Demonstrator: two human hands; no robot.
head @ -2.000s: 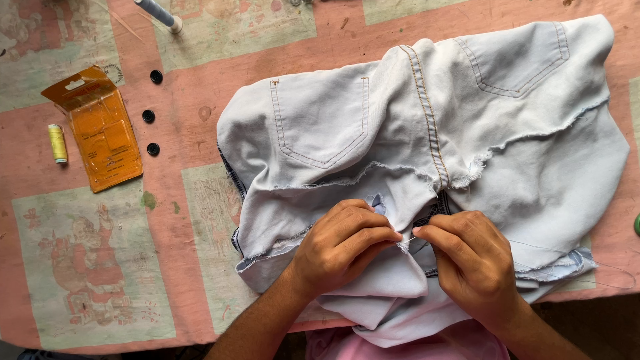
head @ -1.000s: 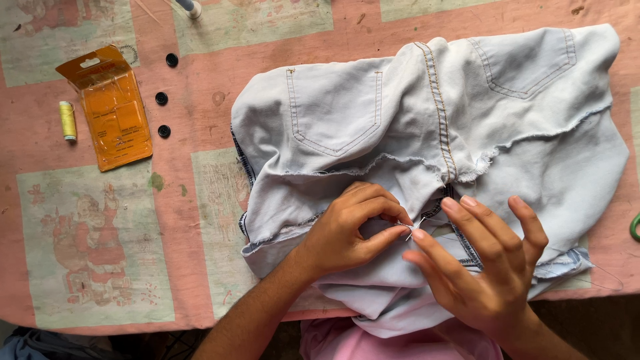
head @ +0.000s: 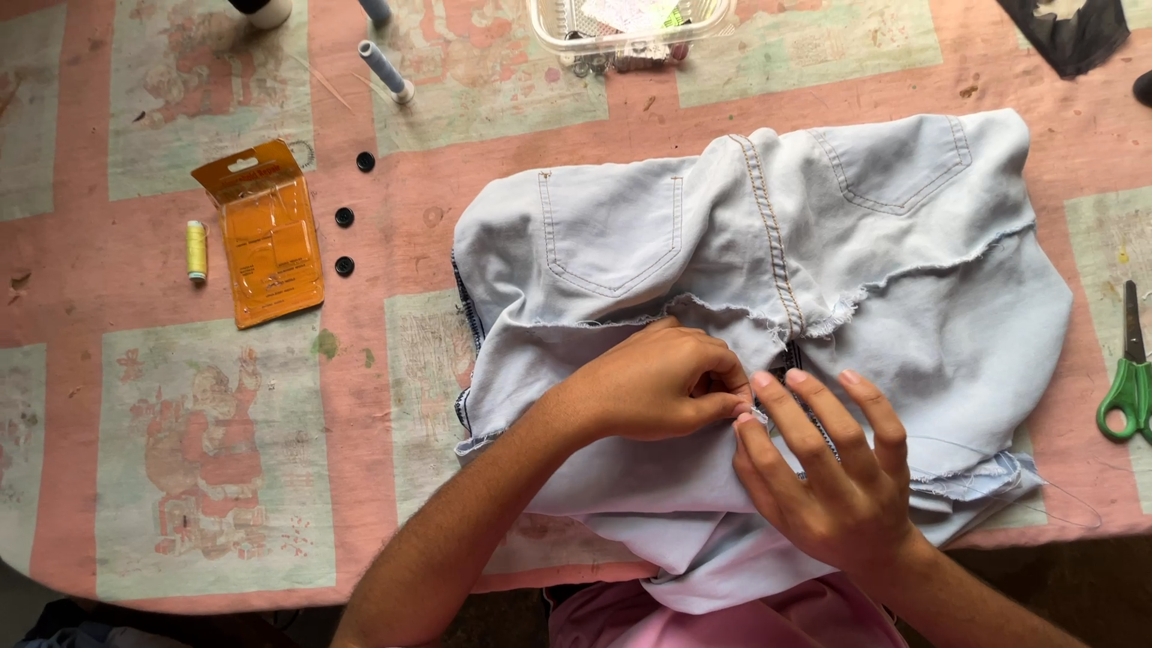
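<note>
A light blue denim garment (head: 612, 234) with two stitched pockets and frayed edges is spread over the table and hangs over its near edge. My left hand (head: 679, 382) pinches a small frayed bit of the denim between thumb and forefinger near the middle seam. Close against it, my right hand (head: 832, 459) has its thumb and forefinger at the same frayed spot, its other fingers spread. Whether the right fingertips grip anything, such as a needle, cannot be made out. A loose thread (head: 1071, 525) trails at the garment's lower right.
Left of the garment lie an orange needle packet (head: 274, 256), a yellow thread spool (head: 196, 252) and black buttons (head: 344, 217). Farther back are a grey-blue thread spool (head: 385, 70) and a clear plastic container (head: 544, 31) of small items. Green-handled scissors (head: 1120, 396) lie at the right edge.
My right hand's fingers were curled two seconds ago and are now spread. The left hand keeps its pinch at the frayed denim. The view has shifted, showing more of the table's far side.
</note>
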